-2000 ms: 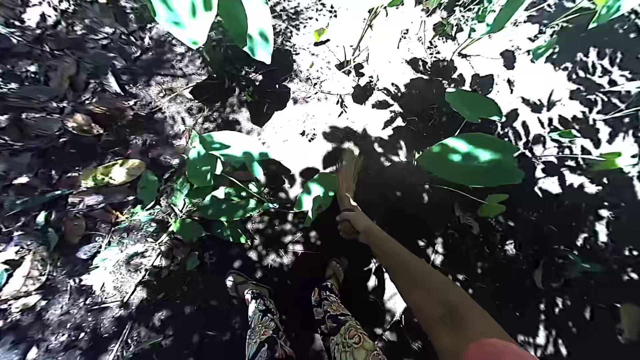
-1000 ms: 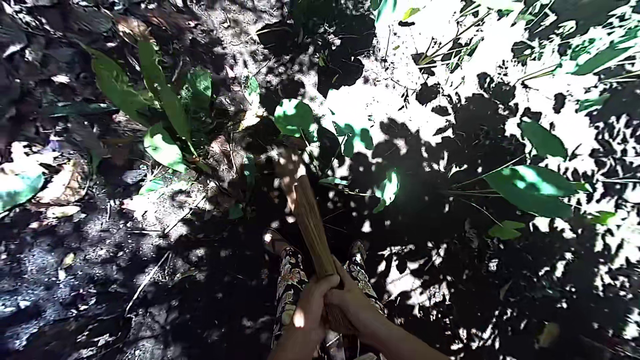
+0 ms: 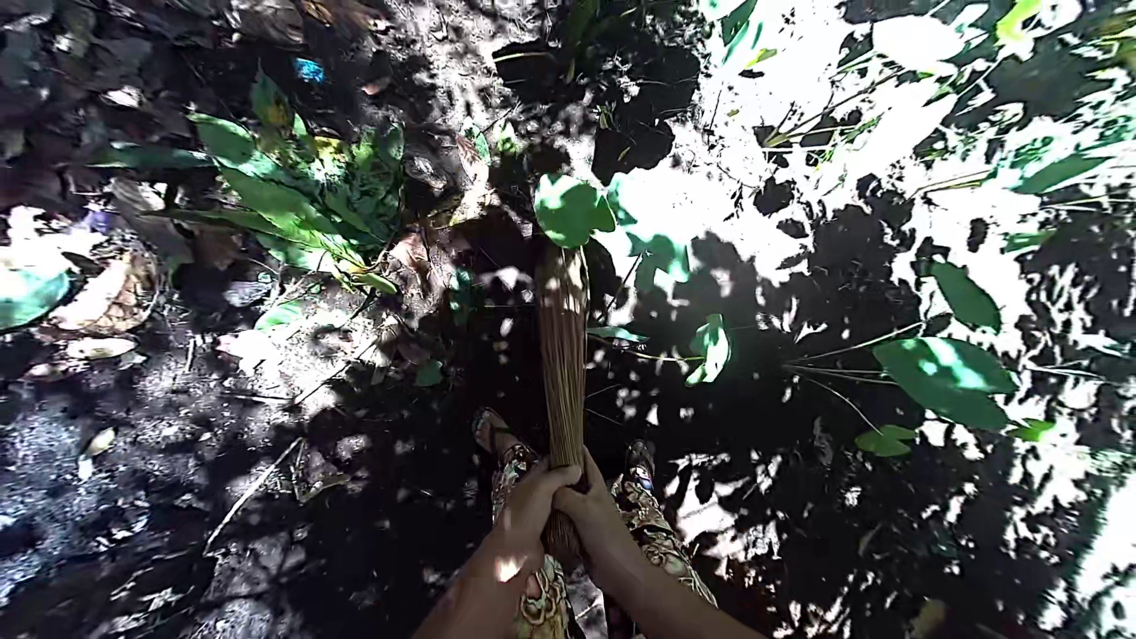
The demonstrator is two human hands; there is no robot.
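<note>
A broom of thin bundled sticks [image 3: 564,382] points away from me in the middle of the head view. Both hands are closed around its near part, side by side and touching: my left hand [image 3: 535,501] from the left, my right hand [image 3: 593,515] from the right. The butt of the bundle shows just below the hands. At the far end, the broom's tip lies by a broad green leaf [image 3: 572,210], which partly hides it. My sandalled feet and patterned trousers show beneath the arms.
Leafy green plants [image 3: 311,204] grow at the left, beside dry brown leaves [image 3: 111,297]. More broad-leaved plants [image 3: 945,377] stand at the right. A thin twig [image 3: 253,497] lies on the dark soil at lower left. Harsh sun patches and deep shadow break up the ground.
Two seconds ago one hand held the bundle and the left hand was not in view; one second ago both hands were on it. The broom has swung from slanting left to pointing straight ahead.
</note>
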